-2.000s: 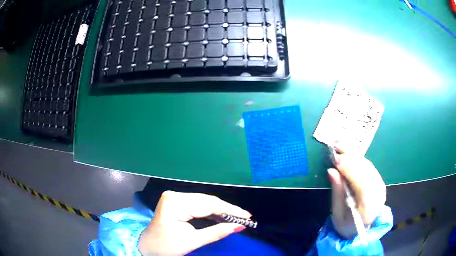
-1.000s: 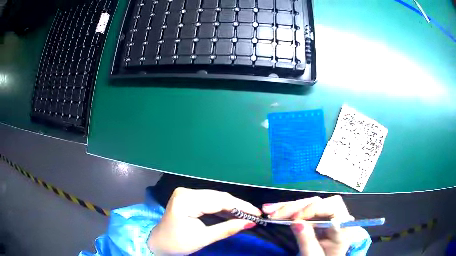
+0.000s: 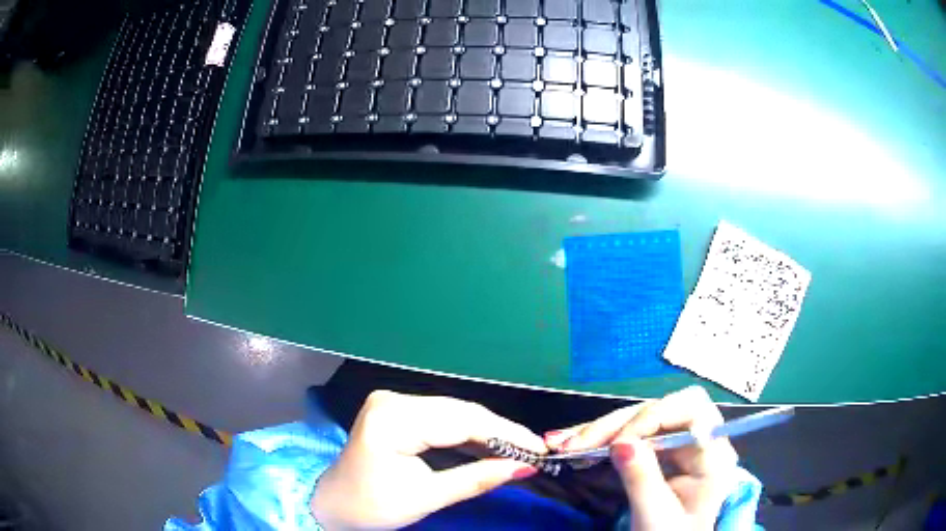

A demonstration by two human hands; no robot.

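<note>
My left hand [image 3: 399, 467] pinches a small dark ridged component [image 3: 519, 452] with silvery rings between thumb and fingers, in front of the bench edge. My right hand [image 3: 659, 456] holds slim tweezers [image 3: 674, 440], pale handle pointing right and slightly up, their tip at the component's right end. Whether the tip holds a tiny piece is too small to tell. The blue sheet [image 3: 624, 306] lies flat on the green mat. The white sheet with black dots [image 3: 739, 309] lies at its right, close beside it.
A large black blister tray [image 3: 441, 161] stands ahead on the green bench [image 3: 384, 249]. A second black tray [image 3: 140, 135] with a white label [image 3: 220, 44] is at the left. A thin pale tool [image 3: 881, 25] lies at the far right.
My right hand has come from the white sheet to the component with the tweezers. In the last second the tweezers' handle end has risen. The camera view has shifted, moving bench items rightward in the picture.
</note>
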